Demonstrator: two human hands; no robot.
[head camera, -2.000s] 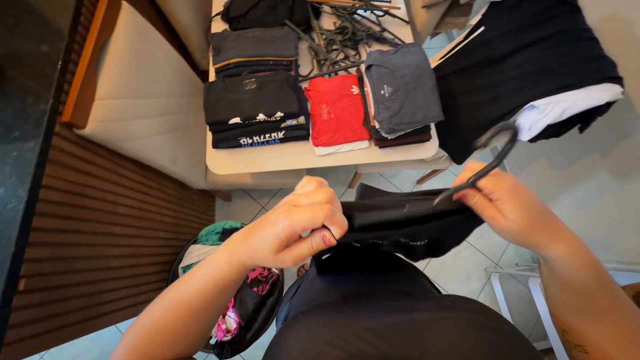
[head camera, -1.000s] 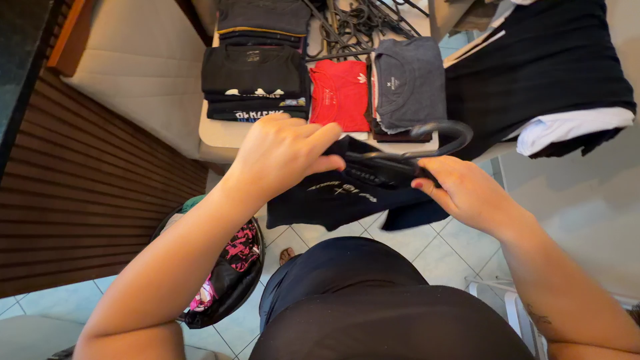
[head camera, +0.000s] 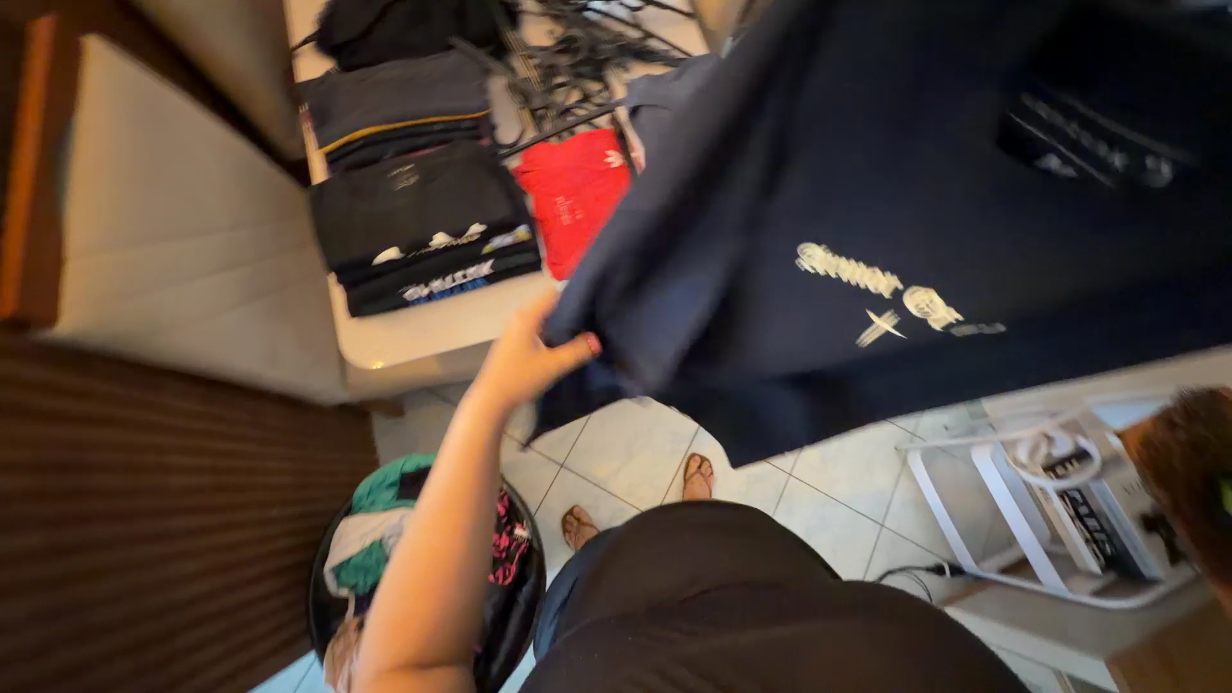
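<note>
A dark navy shirt (head camera: 866, 192) with a pale print hangs spread out across the upper right of the view. My left hand (head camera: 544, 361) is at its lower left edge, thumb apart from the fingers, which the cloth partly hides; whether it grips the cloth is unclear. My right hand is out of sight. Behind the shirt, on the table, lie a stack of folded black shirts (head camera: 414, 212), a folded red shirt (head camera: 575, 192) and a partly covered grey shirt (head camera: 664, 91).
Black hangers (head camera: 577, 67) lie piled at the table's back. A cushioned chair (head camera: 192, 231) stands at left. Below it is a black basket (head camera: 525, 616) of clothes. A white metal rack (head camera: 1020, 529) with books stands at right, beside a cable on the tiled floor.
The dark shirt, bunched between both hands before, is now spread out at the upper right. My right hand has left the view. The hanger it held no longer shows.
</note>
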